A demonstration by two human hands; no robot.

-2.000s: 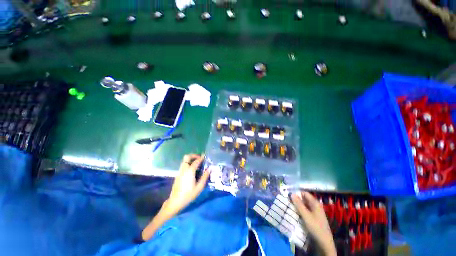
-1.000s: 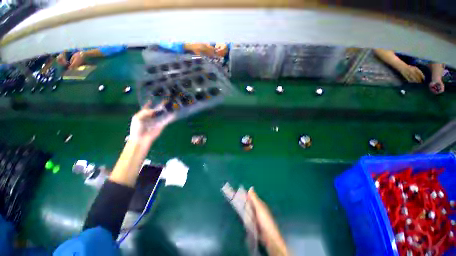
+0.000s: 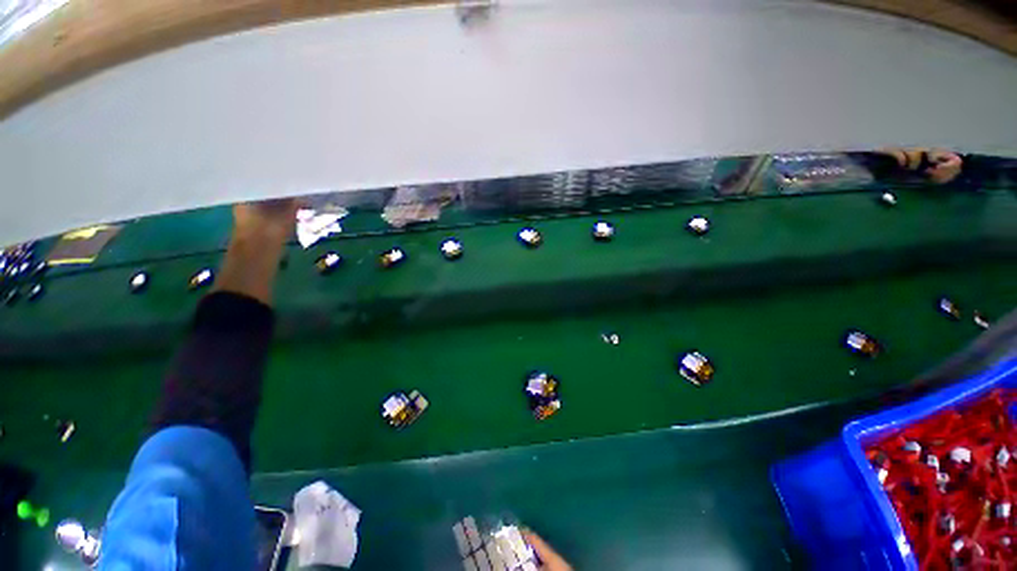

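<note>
My left hand [image 3: 263,220] reaches far forward at the left. Its fingers are hidden behind the pale overhead panel, so I cannot see what it holds. My right hand [image 3: 544,553] is at the bottom edge, mostly cut off, and grips a sheet of white rectangular pieces [image 3: 496,547]. Small black units with white and gold parts, such as one [image 3: 541,389], lie spaced out on the green conveyor belt [image 3: 625,390]. The blister tray is not clearly in view in my hand.
The pale panel [image 3: 446,106] spans the top. A blue bin [image 3: 831,507] of red clamps [image 3: 948,491] stands at the right. A phone [image 3: 269,530], a white wipe [image 3: 326,524], a bottle top [image 3: 74,535] and a green object [image 3: 32,513] lie lower left. Another person's hand [image 3: 943,166] shows top right.
My left hand has moved forward under the panel, and the tray it carried has gone from sight. My right hand with the white sheet now sits at the bottom edge. The view has tilted up.
</note>
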